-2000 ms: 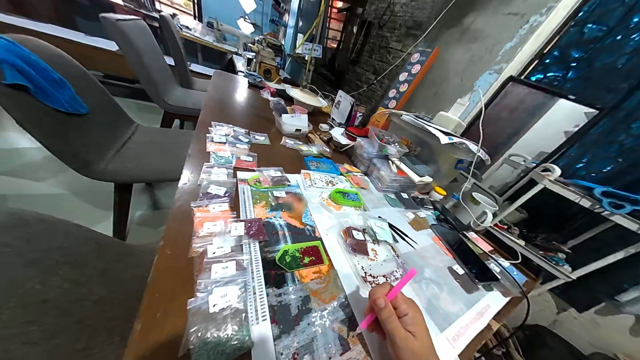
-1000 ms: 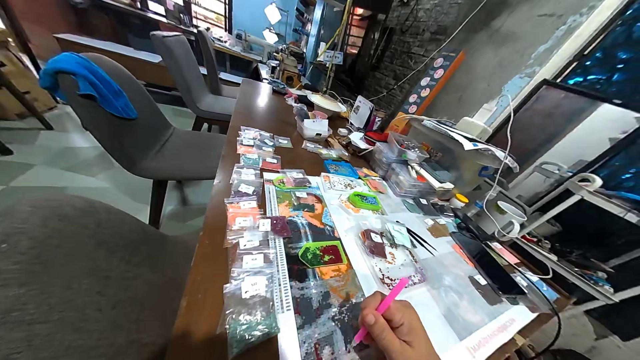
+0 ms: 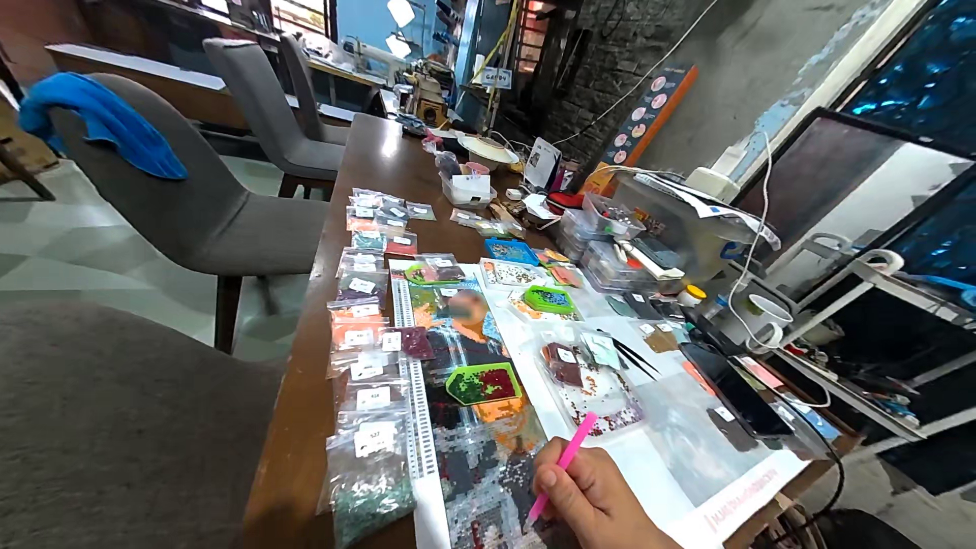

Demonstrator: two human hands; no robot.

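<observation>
My right hand (image 3: 587, 488) grips a pink applicator pen (image 3: 563, 467), its tip down at the lower part of a diamond painting canvas (image 3: 488, 488). Just above, on the canvas, lies a green tray (image 3: 482, 383) with dark red and green beads. Right of it sits a clear plastic tray (image 3: 602, 396) with scattered beads and small bags on it. Black tweezers (image 3: 629, 354) rest beside that tray. A second green tray (image 3: 549, 300) holds blue beads. Labelled zip bags of beads (image 3: 374, 396) line the canvas's left side. My left hand is out of view.
A smartphone (image 3: 736, 389) lies at the right, near a white mug (image 3: 762, 320). Stacked plastic boxes (image 3: 610, 263) and a blue tray (image 3: 511, 252) stand farther back. Grey chairs (image 3: 191, 175) flank the wooden table's left edge (image 3: 286, 427), one with a blue cloth (image 3: 107, 126).
The view has shifted somewhat. My right hand keeps hold of the pink pen, whose tip stays low over the canvas; the trays and bags lie as before.
</observation>
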